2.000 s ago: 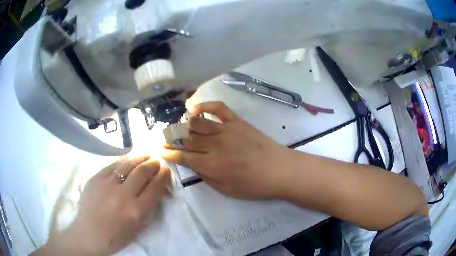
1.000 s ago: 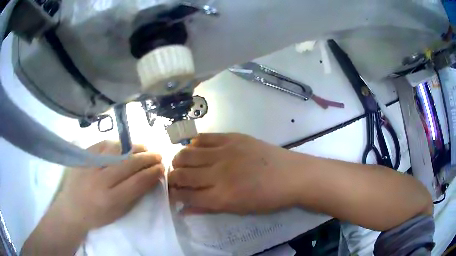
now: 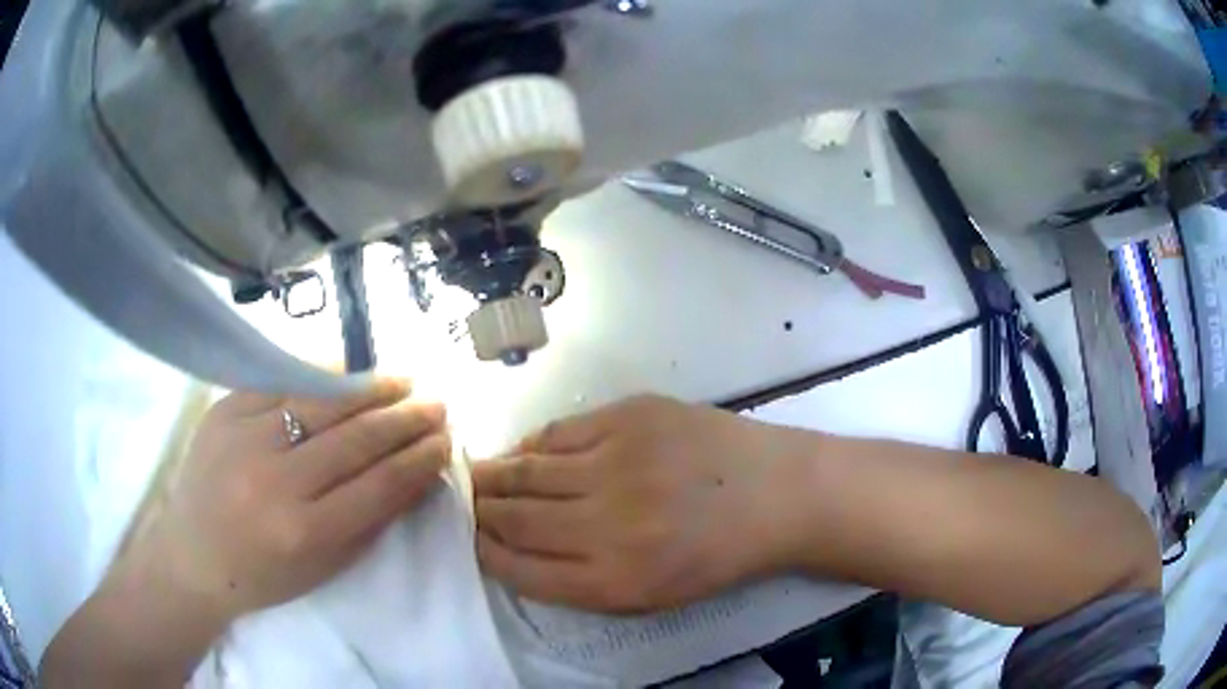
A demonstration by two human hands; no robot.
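The white garment (image 3: 390, 599) lies under both hands and runs down toward the lower edge. My left hand (image 3: 303, 491) lies on it, palm down, with a ring on one finger and the fingertips near the lit needle area. My right hand (image 3: 619, 505) is at the right edge of the cloth, its fingers curled against the folded edge, fingertips close to the left hand's. The sewing machine (image 3: 754, 81) arches over the hands, with a cream tension knob (image 3: 509, 139). Glare hides the needle and the cloth's far end.
Thread snips (image 3: 747, 222) with a red tail lie on the machine bed behind my right hand. Large black scissors (image 3: 993, 289) lie farther right. A phone (image 3: 1150, 337) with a lit screen is at the right edge. A printed ruler (image 3: 673, 630) runs along the table's front.
My right hand has come down from beside the knobs under the head to the cloth's edge. My left hand stays on the cloth. The view has shifted slightly.
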